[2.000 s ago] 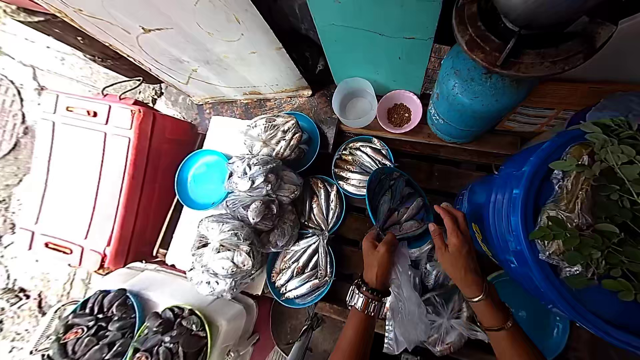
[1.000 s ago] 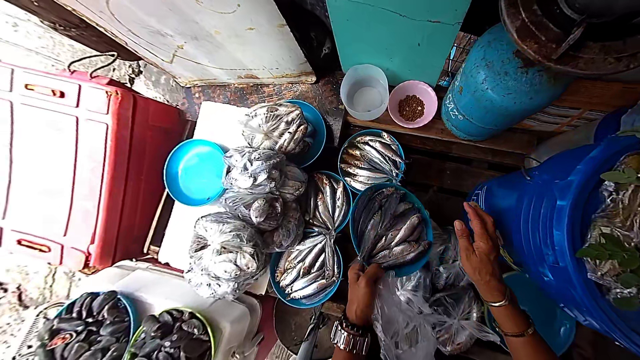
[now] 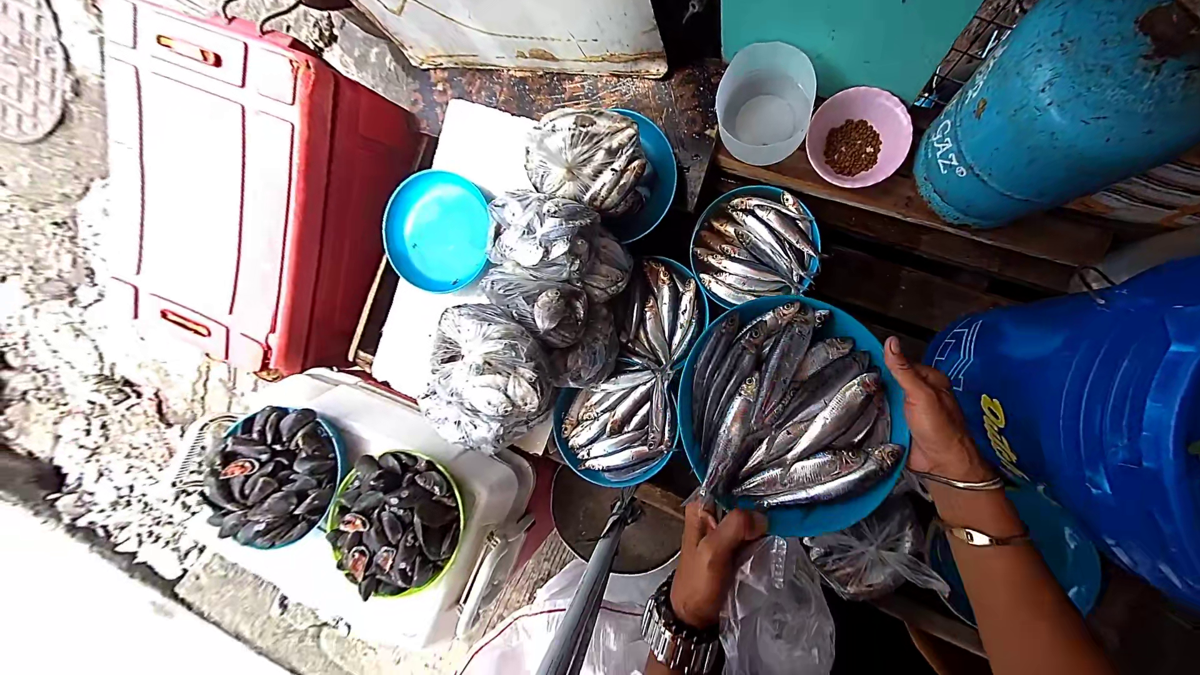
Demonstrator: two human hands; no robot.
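A blue plastic plate heaped with small silvery fish is at the centre right. My left hand grips the fish tails at its lower rim. My right hand rests against the plate's right rim, thumb up, bracelets on the wrist. Below, beside my left wrist, hangs a clear plastic bag. Touching or close to the plate are more blue plates of fish: one above, one to the left, one at lower left. Bagged fish lie further left.
Mussels fill a blue bowl and a green-rimmed bowl on a white cooler lid. A red cooler stands upper left. A blue gas cylinder, a pink bowl, a clear tub and a large blue drum are around.
The plate of fish looks larger and closer to the camera, and its fish are more spread out. My right hand has moved onto the plate's rim from beside it.
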